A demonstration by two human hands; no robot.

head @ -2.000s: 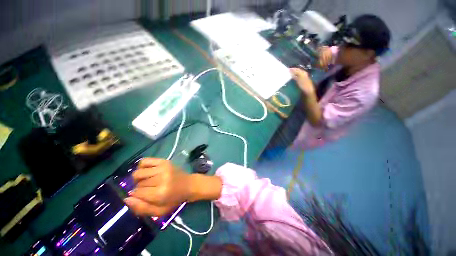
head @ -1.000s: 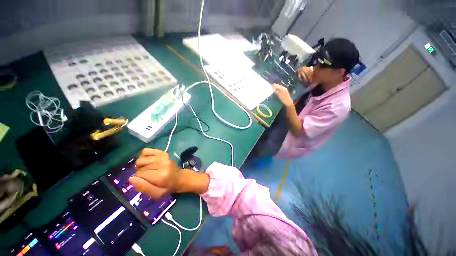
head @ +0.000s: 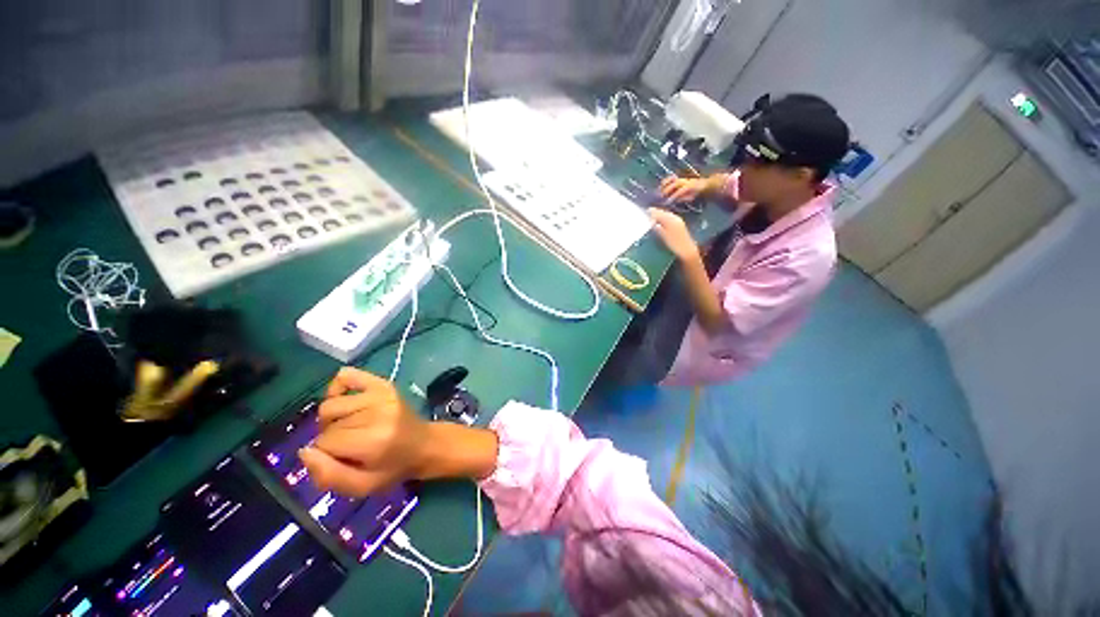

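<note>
My right hand (head: 362, 436), bare with a pink sleeve, is over the right-hand phone (head: 372, 521). Its fingers are curled and the fingertips are hidden, so I cannot tell whether it holds anything. Several dark phones with lit purple screens lie side by side at the lower left; another one (head: 217, 506) shows left of the hand. A white cable is plugged into the right-hand phone's lower edge. A round black case (head: 455, 403) stands open beside my wrist. My left hand is not in view.
Behind lie a white power strip (head: 350, 316), a perforated tray (head: 259, 205), coiled white cable (head: 99, 289) and a black fixture with yellow pieces (head: 169, 388). A second white tray (head: 573, 217) and a person in pink (head: 772, 283) are at the right.
The view has shifted slightly and is sharper than at first. My right hand stays curled over the right-hand phone. The other person's raised hand has come down to the bench.
</note>
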